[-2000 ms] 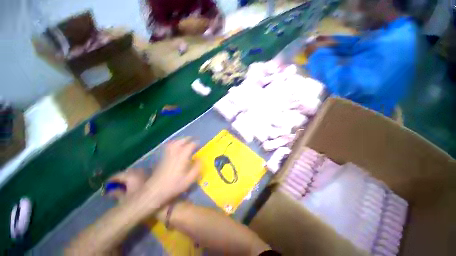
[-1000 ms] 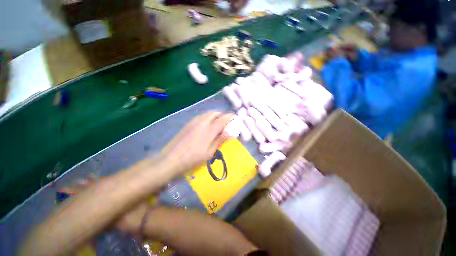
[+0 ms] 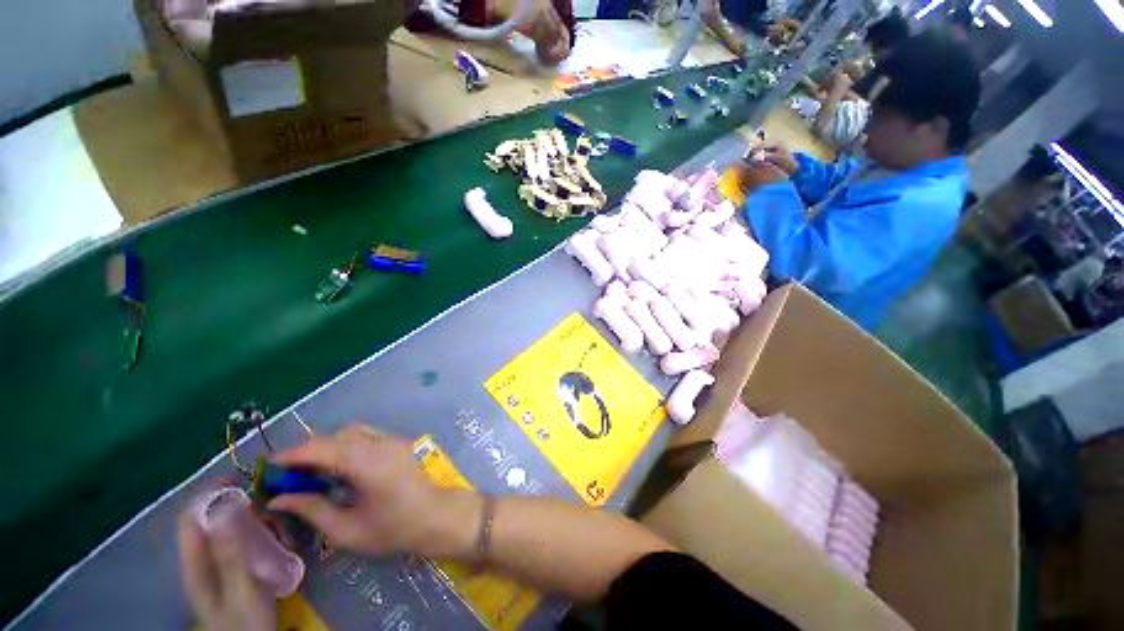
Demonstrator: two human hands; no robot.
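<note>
My left hand [image 3: 222, 579], at the lower left and partly cut off by the bottom edge, holds a curved pale pink housing shell [image 3: 261, 545]. Its hollow side faces up. My right hand [image 3: 370, 487] holds a blue battery [image 3: 300, 481] between its fingers, just above the shell's upper end. Thin lead wires run from the battery to a small circuit board [image 3: 247, 419], which hangs over the belt's near edge. The battery is outside the shell or only overlaps it; contact cannot be told.
The green belt [image 3: 247, 321] carries two wired batteries [image 3: 397, 259] [image 3: 125, 276], a pink housing [image 3: 488, 212] and a beige heap of parts [image 3: 549, 173]. Pink housings [image 3: 678, 265] are heaped beside an open carton [image 3: 912, 431]. A person in blue [image 3: 863, 222] sits beyond. Printed sheet [image 3: 579, 401] lies below.
My left hand has come back from the pink heap, uncrossing from over my right arm, and now holds a housing. My right hand still holds the battery. The view has shifted.
</note>
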